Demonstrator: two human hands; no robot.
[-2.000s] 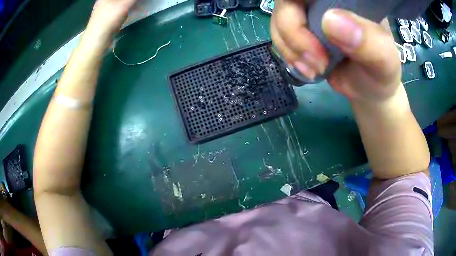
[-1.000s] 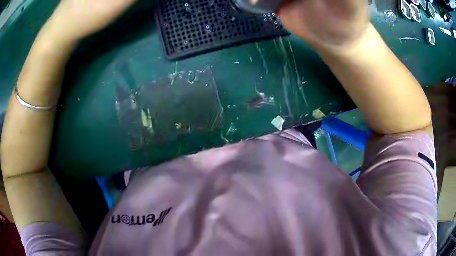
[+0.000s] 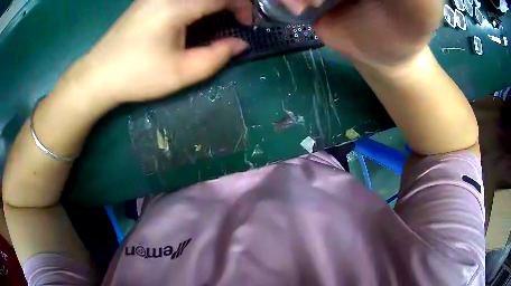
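The black screw tray (image 3: 274, 43) shows at the top centre, partly covered by both hands, with tiny shiny specks on its right part. My right hand (image 3: 381, 28) is cut off by the top edge and is around the dark grey electric screwdriver (image 3: 291, 14), of which only the rounded end shows. My left hand (image 3: 173, 50) is over the tray's left part, thumb and fingers apart on the visible side. Its fingertips are cut off at the top edge, and whether it holds anything cannot be seen.
Small white housings (image 3: 476, 44) lie on the green bench (image 3: 269, 100) at the upper right. A clear plastic sheet or film (image 3: 196, 125) and pale scraps (image 3: 307, 144) are near the front edge. A blue stool (image 3: 381, 156) stands below the bench.
The view has tilted down since two seconds ago, so the tray sits higher in the picture. My left hand has moved right, over the tray. My right hand still has the screwdriver.
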